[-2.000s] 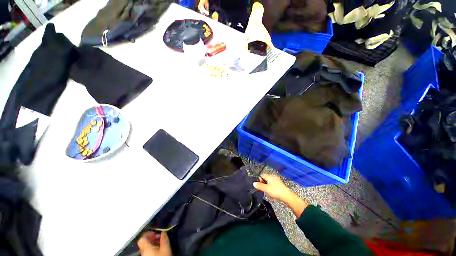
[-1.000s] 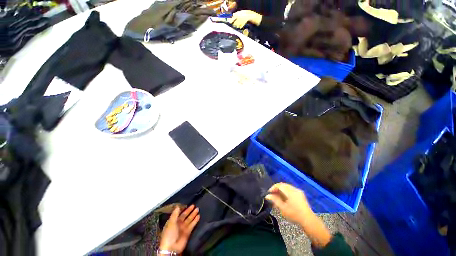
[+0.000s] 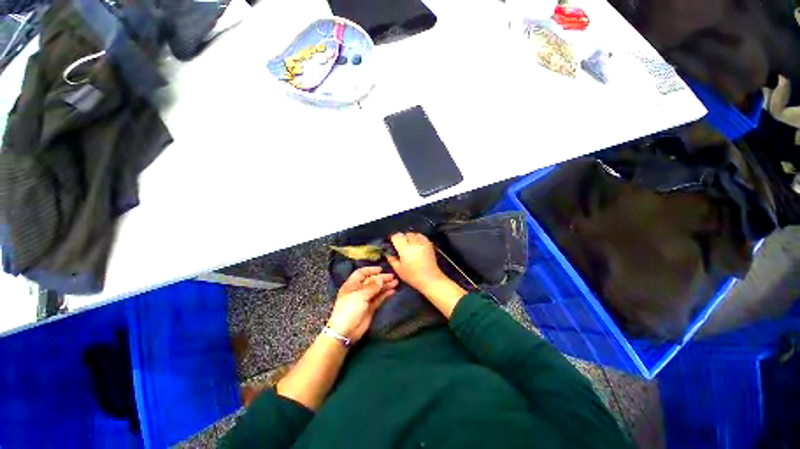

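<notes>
A dark garment (image 3: pixel 482 249) with a tan line across it and light stitching near its right edge lies bunched in my lap, below the table edge. My right hand (image 3: pixel 414 260) is on the cloth with its fingertips pinching a fold. My left hand (image 3: pixel 361 302), with a bracelet at the wrist, is just left of it, palm turned inward and fingers half curled. Its fingertips are close to the right hand; whether they pinch anything is hidden. A yellow patch or strip (image 3: pixel 358 252) shows on the cloth above my left hand. No needle is visible.
The white table (image 3: pixel 289 197) bears a black phone (image 3: pixel 423 150), a round dish (image 3: pixel 355 79) with yellow and dark buttons, brown garments (image 3: pixel 83 149) at left, and small clear bags (image 3: pixel 554 51). A blue crate (image 3: pixel 605 326) with brown garments stands right; more blue bins are at lower left.
The view has swung left and down. My hands, apart earlier, have come together over the garment. The yellow patch now shows beside them, and the garment's stitched edge lies out to the right.
</notes>
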